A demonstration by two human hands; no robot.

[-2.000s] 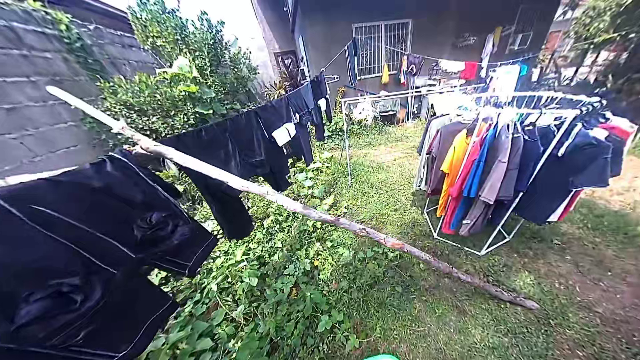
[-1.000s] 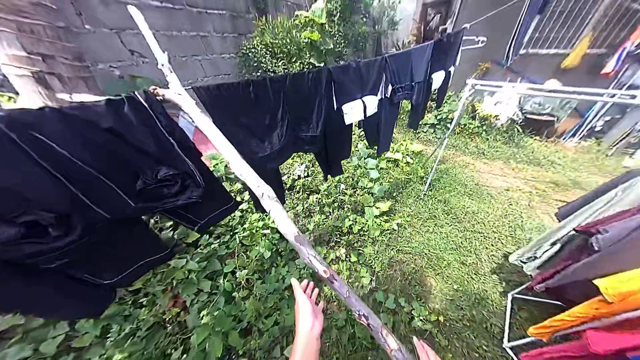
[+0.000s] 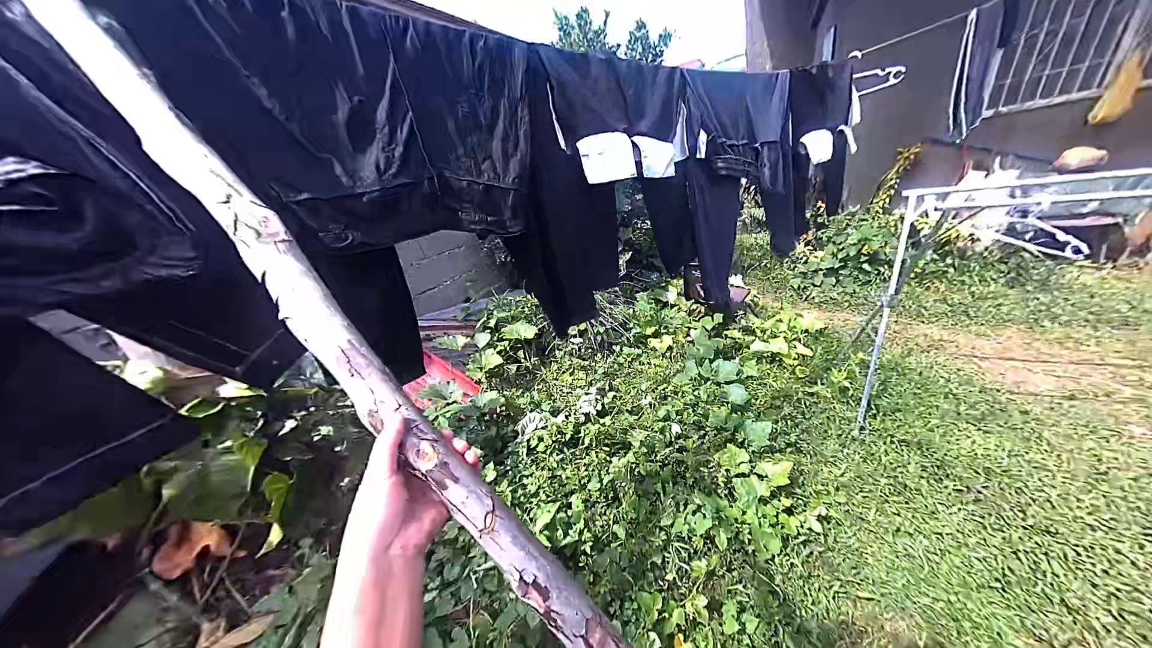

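Observation:
A long wooden pole [image 3: 315,310] with peeling bark slants from the upper left to the bottom centre. My left hand [image 3: 409,495] grips it from below, thumb on the near side and fingertips showing beyond it. My right hand is out of view. Behind the pole, dark garments [image 3: 450,117] hang in a row on a clothesline, and dark trousers with white pocket linings [image 3: 605,157] hang farther along. At the left edge more black clothing [image 3: 81,225] hangs close to the pole.
Leafy ground vines [image 3: 630,468] spread under the line. A white metal rack frame [image 3: 886,315] stands on the grass [image 3: 990,504] at the right. Behind are a concrete block wall [image 3: 450,270], a house wall with a barred window [image 3: 1053,54], and white hangers [image 3: 877,81] at the line's far end.
My left hand, absent at first and then reaching up open near the pole, now holds it. My right hand, partly visible a second ago, has left the view. The view has moved closer to the hanging clothes.

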